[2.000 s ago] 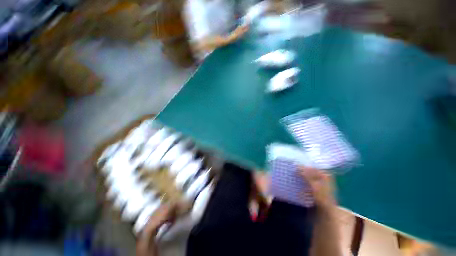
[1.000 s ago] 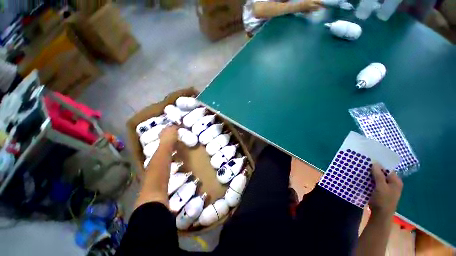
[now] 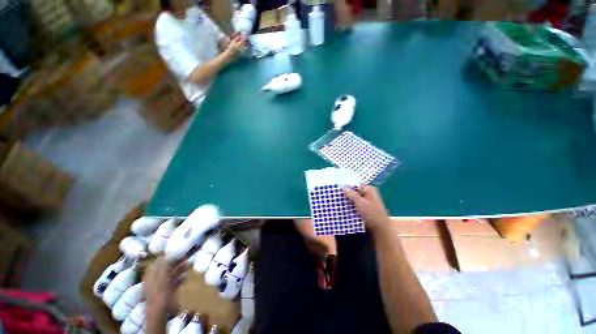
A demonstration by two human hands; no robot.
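Observation:
My right hand (image 3: 370, 207) holds the white sticker sheet (image 3: 334, 209), with its rows of purple-blue dots, over the table's near edge. My left hand (image 3: 161, 280) is blurred; it grips a white bulb camera (image 3: 193, 231) by its lower end, raised above the carton tray (image 3: 204, 299). Rows of white bulb cameras lie in the tray. Bagged sticker sheets (image 3: 359, 155) lie flat on the table just beyond the held sheet. Two more bulb cameras lie on the table, one close behind the bag (image 3: 343, 111) and one farther left (image 3: 283, 83).
The green table (image 3: 457, 150) fills the middle and right. A person in white (image 3: 189, 52) at its far left corner holds a white camera. White bottles (image 3: 316, 26) stand at the far edge. A green box in plastic (image 3: 529, 57) is at the far right. A red stool (image 3: 31, 312) is lower left.
The view has turned, so the table now lies straighter ahead. My left hand has come up from among the tray's cameras with one raised. My right hand still holds the sheet.

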